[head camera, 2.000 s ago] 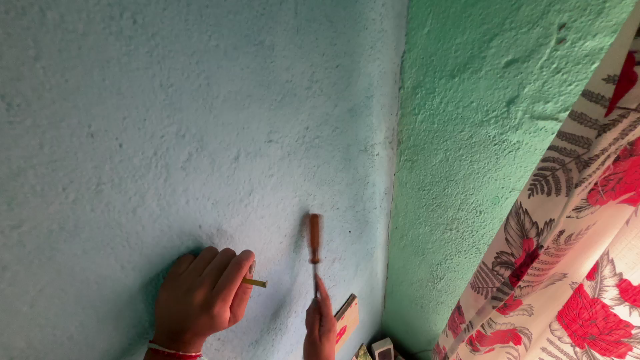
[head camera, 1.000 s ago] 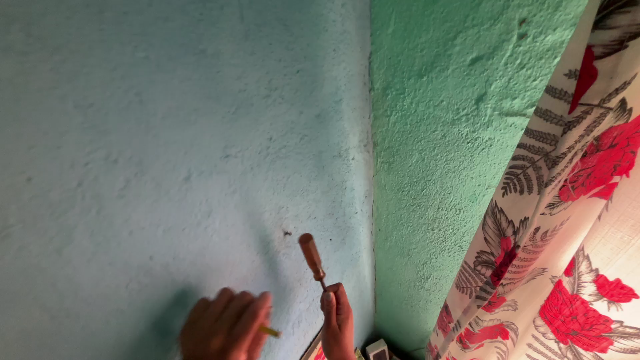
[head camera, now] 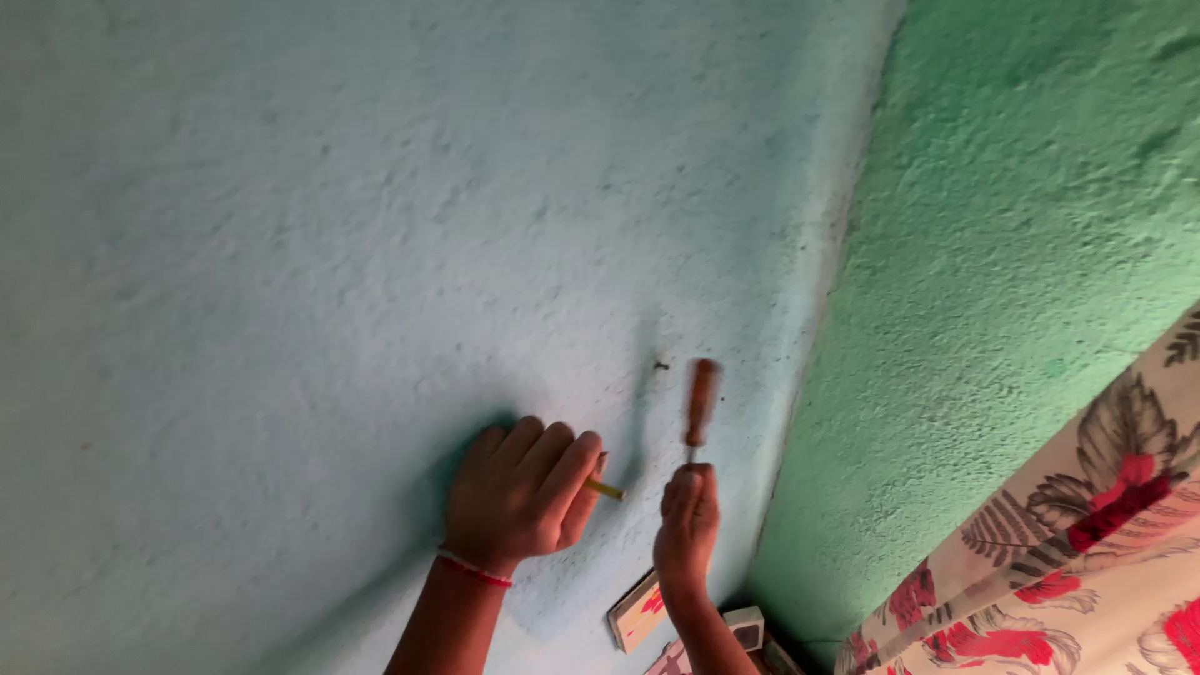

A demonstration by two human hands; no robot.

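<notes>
My left hand [head camera: 525,497], with a red and a pale band at the wrist, is closed on a thin yellow rod [head camera: 606,488] against the pale blue wall [head camera: 328,281]. The rod's end pokes out to the right of my fingers. To its right, my right hand [head camera: 687,525] grips a screwdriver by its metal shaft, and the blurred brown handle [head camera: 701,403] points up. A small nail or hook [head camera: 662,366] sticks out of the wall just left of that handle. What the hidden end of the rod looks like cannot be seen.
The blue wall meets a rough green wall [head camera: 984,281] at a corner on the right. A curtain with red flowers [head camera: 1050,581] hangs at the lower right. Below my right hand are a flat patterned board [head camera: 639,614] and a small white box [head camera: 744,626].
The view has shifted. My left hand was lower and partly cut off a second ago; it now shows whole beside the wall. The screwdriver's handle has swung from leaning left to nearly upright.
</notes>
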